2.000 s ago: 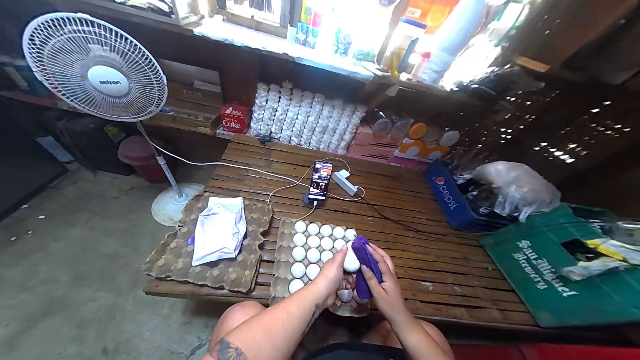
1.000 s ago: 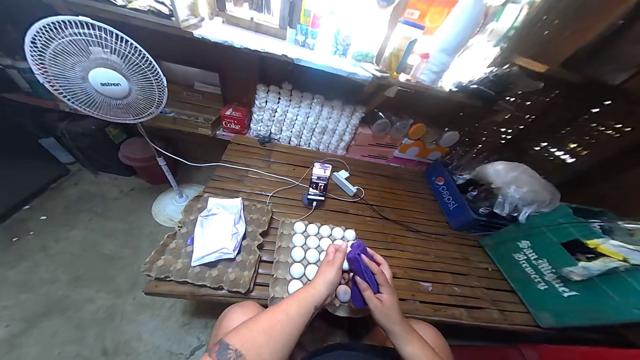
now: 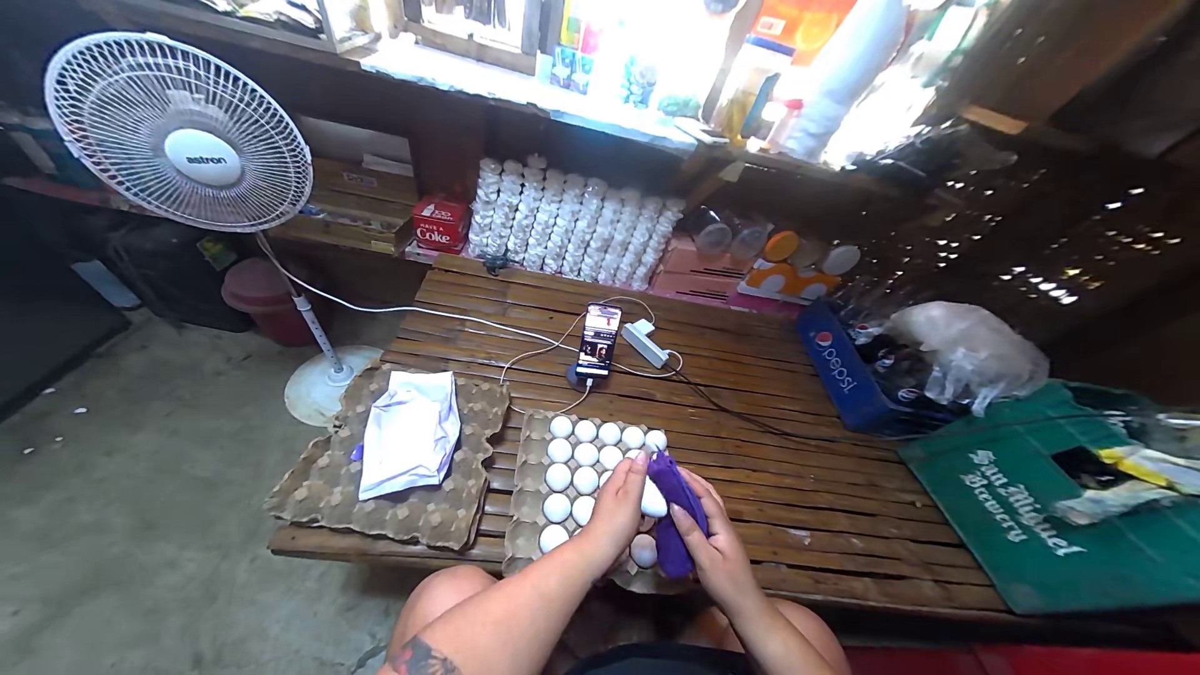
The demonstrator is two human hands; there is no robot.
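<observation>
My left hand (image 3: 616, 511) holds a white egg (image 3: 653, 500) above the near right part of a cardboard egg tray (image 3: 515, 530). My right hand (image 3: 717, 539) grips a purple cloth (image 3: 677, 525), which lies against the egg's right side. Rows of white eggs (image 3: 557, 477) sit in the tray, and a duller egg (image 3: 644, 550) rests below my hands. Left of this tray, a white paper or plastic packet (image 3: 411, 436) lies on other cardboard egg trays (image 3: 314, 494). My fingers hide part of the held egg and several tray cups.
On the slatted wooden table (image 3: 750, 384) stand a phone (image 3: 598, 339), a white power strip (image 3: 645, 345) and cables. A blue crate (image 3: 834, 375) and a green crate (image 3: 1008, 525) are at the right. Wrapped white stacks (image 3: 572, 225) line the back; a standing fan (image 3: 202, 157) is at the left.
Both hands stay over the egg tray with the egg and purple cloth. The cloth and fingers have shifted slightly around the egg, and more of the egg shows than one second ago.
</observation>
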